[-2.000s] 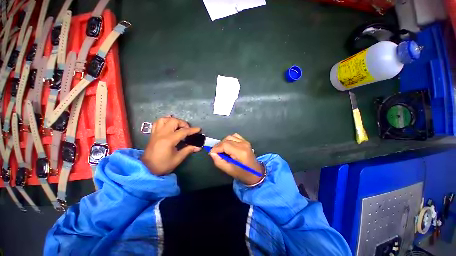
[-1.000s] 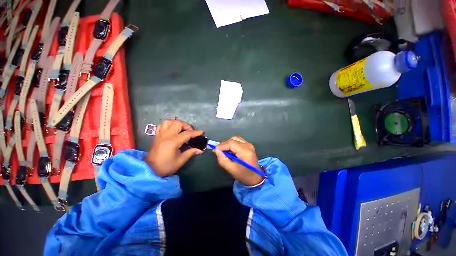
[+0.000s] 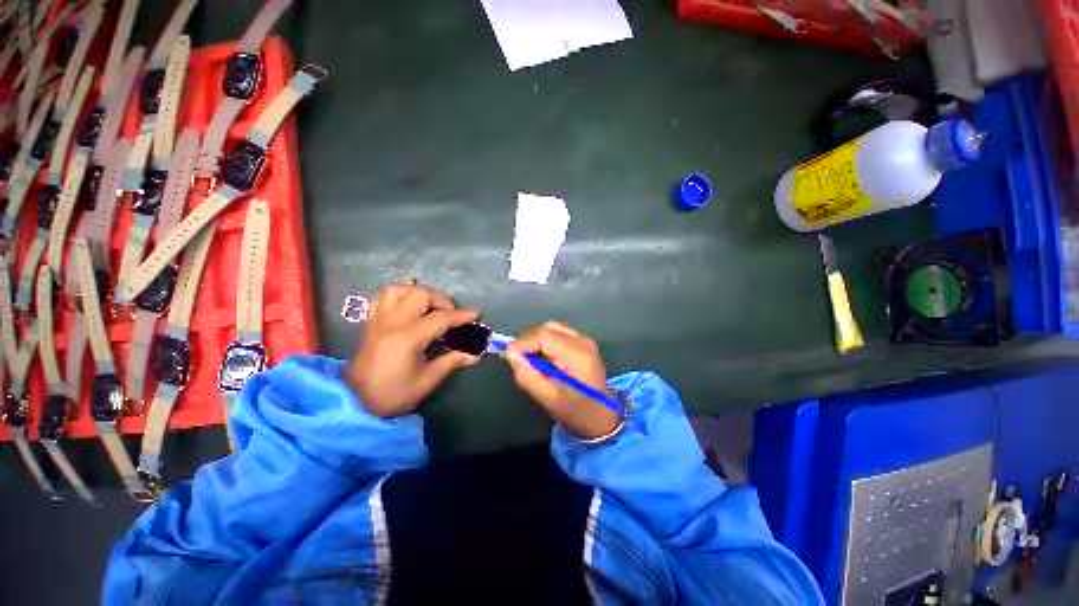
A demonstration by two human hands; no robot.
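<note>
My left hand (image 3: 408, 349) holds a watch head (image 3: 466, 340) with its dark face showing between thumb and fingers. A buckle (image 3: 355, 309) shows just left of my left hand; the strap between is hidden by the hand. My right hand (image 3: 563, 376) holds a thin blue stick-like tool (image 3: 576, 384) against the right edge of the watch head. A small pale piece (image 3: 501, 342) shows between my right fingertips and the watch head; I cannot tell whether it is strap or wipe. A white paper piece (image 3: 538, 239) lies beyond my hands.
A red tray (image 3: 282, 255) of overlapping watches stands at the left. A blue cap (image 3: 692, 192), white bottle (image 3: 870, 178), yellow-handled knife (image 3: 841, 310) and square fan (image 3: 947, 290) are at the right. A white sheet (image 3: 556, 26) lies at the far side, with a red tray (image 3: 816, 32) beyond.
The whole view has shifted slightly. My hands keep the same hold, and the watch head and blue tool have barely moved relative to each other.
</note>
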